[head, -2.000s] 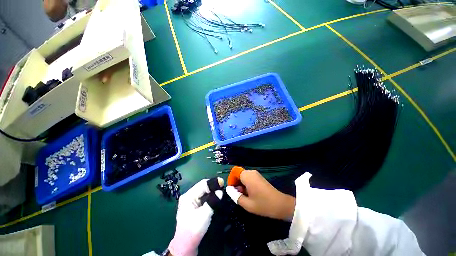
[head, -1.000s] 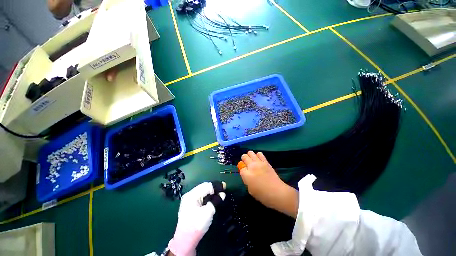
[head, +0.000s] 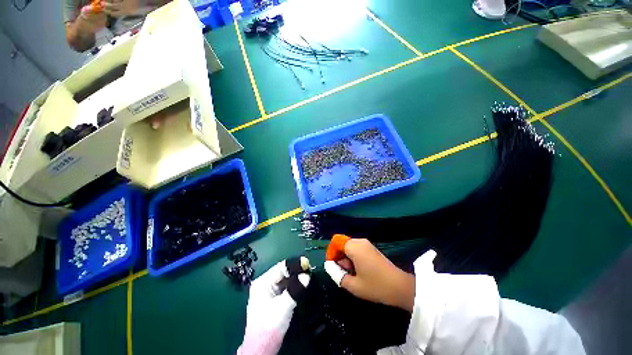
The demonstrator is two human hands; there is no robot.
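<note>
My left hand point(head: 272, 295), in a white glove with black covers on the fingertips, is curled at the lower centre. The fingertips hide whether it holds a small housing. My bare right hand point(head: 371, 269), with an orange and a white finger cot, is pinched close to its right. A tiny bright tip shows between the hands; the wire behind it is mostly hidden. The black wires point(head: 478, 215) curve right, with silvery tips at both ends. Finished leads point(head: 326, 322) lie dark below the hands. Loose black housings point(head: 240, 265) lie left of my left hand.
A blue housing bin point(head: 253, 201) and white parts bin point(head: 62, 267) stand left. The small metal parts tray point(head: 416, 170) is above the wires. Cream parts boxes point(head: 149, 156) are upper left, with a person's arm point(head: 82, 31) behind. Separate leads point(head: 294, 55) lie at the top.
My right hand went from beside my left hand to the near end of the wire bundle, then came back down beside the left fingertips. My left hand stayed nearly in place.
</note>
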